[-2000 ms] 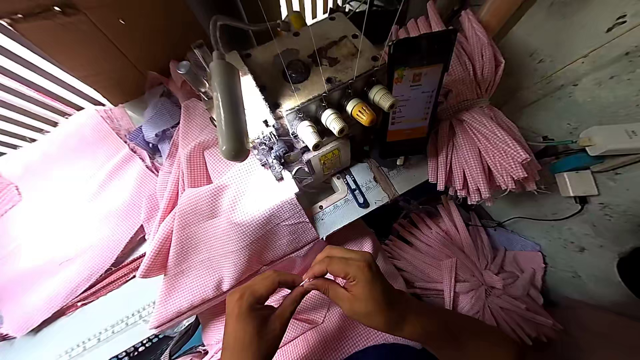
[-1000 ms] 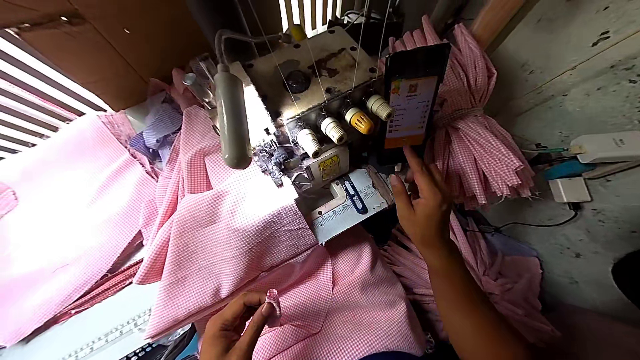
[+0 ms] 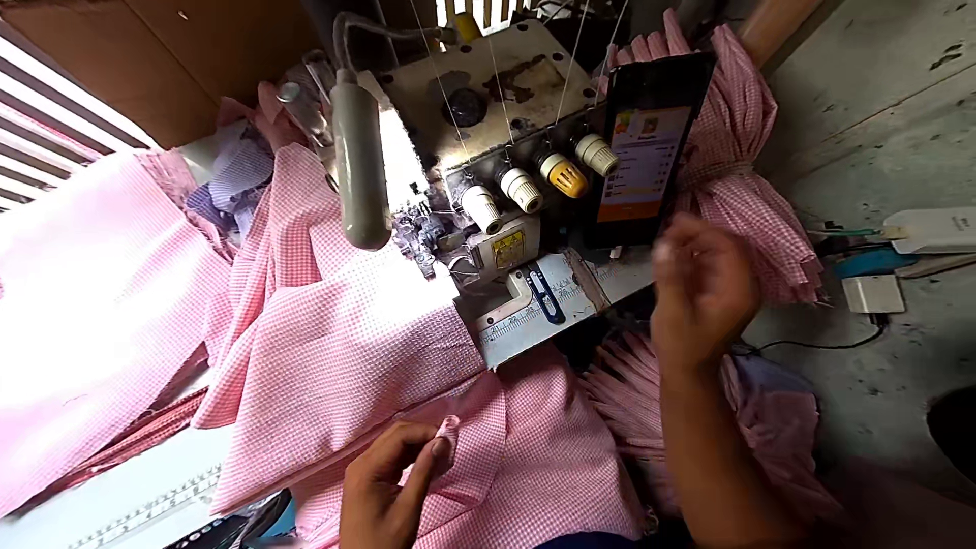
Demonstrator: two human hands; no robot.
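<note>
Between thumb and fingers my left hand (image 3: pixel 396 480) pinches a small folded edge of pink gingham fabric (image 3: pixel 448 428). The rest of that cloth (image 3: pixel 343 358) lies over the machine table and drops toward my lap. My right hand (image 3: pixel 705 293), blurred, is raised just below and right of a smartphone (image 3: pixel 648 145) with a lit screen; whether it holds anything is unclear. The phone stands upright against an overlock sewing machine (image 3: pixel 488 99), which has white and yellow tension knobs (image 3: pixel 563 175). A gray lamp (image 3: pixel 362 164) hangs over its needle area.
A tied bundle of pink gingham strips (image 3: pixel 747 206) hangs right of the phone, with more gathered strips (image 3: pixel 633 412) below it. A white charger (image 3: pixel 873 293) with a cable is at the right wall. A printed ruler scale (image 3: pixel 145 511) crosses the table at lower left.
My right hand has left the fabric beside my left hand, reached up to the phone's lower edge, and now sits slightly below and right of it. My left hand has kept its pinch on the cloth.
</note>
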